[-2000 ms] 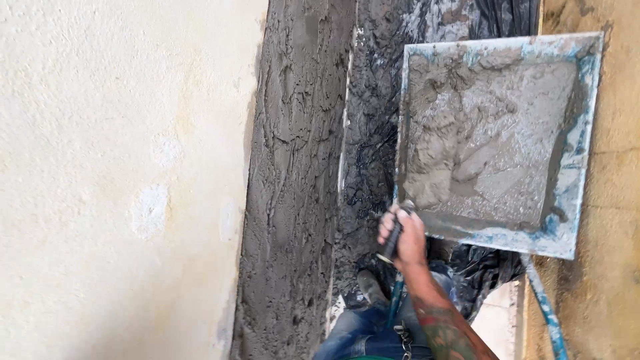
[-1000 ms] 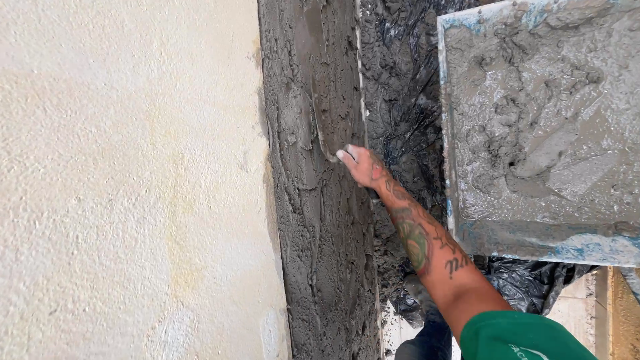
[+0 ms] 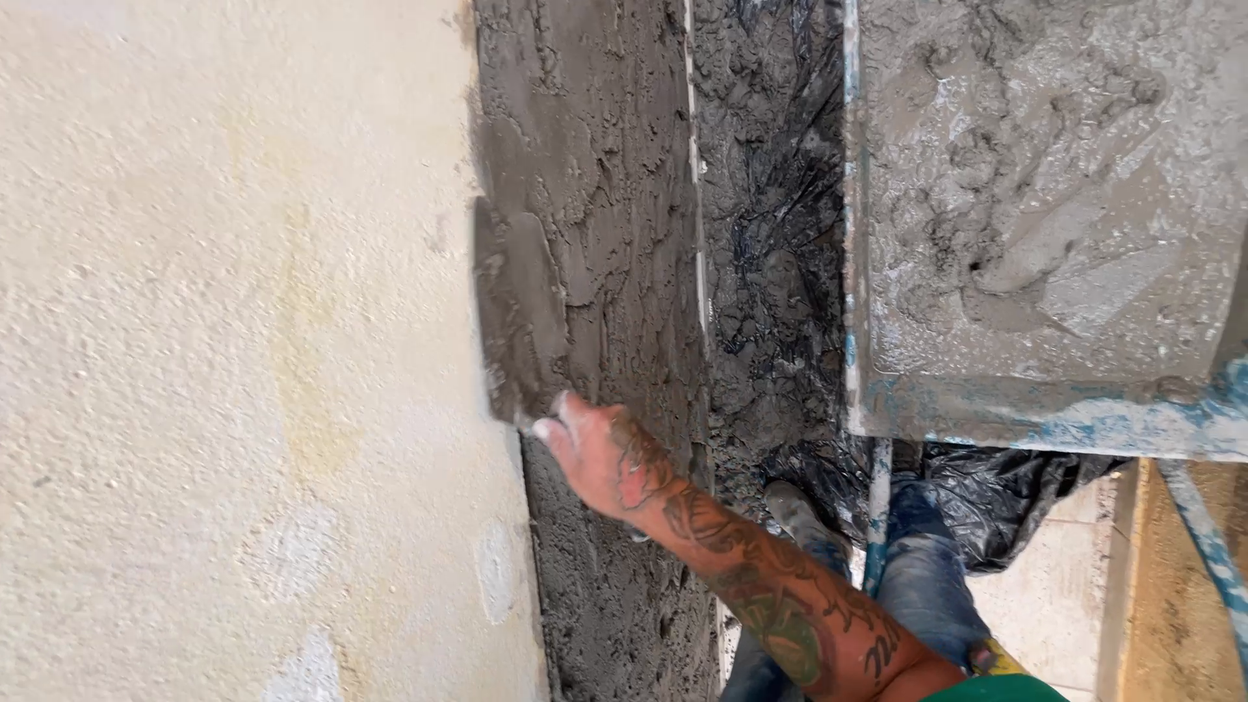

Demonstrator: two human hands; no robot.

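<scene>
My right hand (image 3: 600, 453) is closed around the handle of a trowel, which my fingers mostly hide. The trowel's mortar-smeared blade (image 3: 522, 302) lies along the left edge of a strip of wet grey mortar (image 3: 634, 244), beside the cream textured wall (image 3: 244, 292). On the right, a large square mortar board (image 3: 975, 414) with a blue-stained rim holds a spread heap of wet mortar (image 3: 1014, 214). My left hand is out of view.
Black plastic sheeting (image 3: 809, 166), spattered with mortar, lies between the strip and the board. Blue-painted legs (image 3: 877, 517) stand under the board near my jeans and shoe. A wooden plank (image 3: 1170, 585) is at the lower right.
My right hand, at the board's lower left corner two seconds ago, went to the mortar strip and now is at its left edge with the trowel. The view has shifted closer.
</scene>
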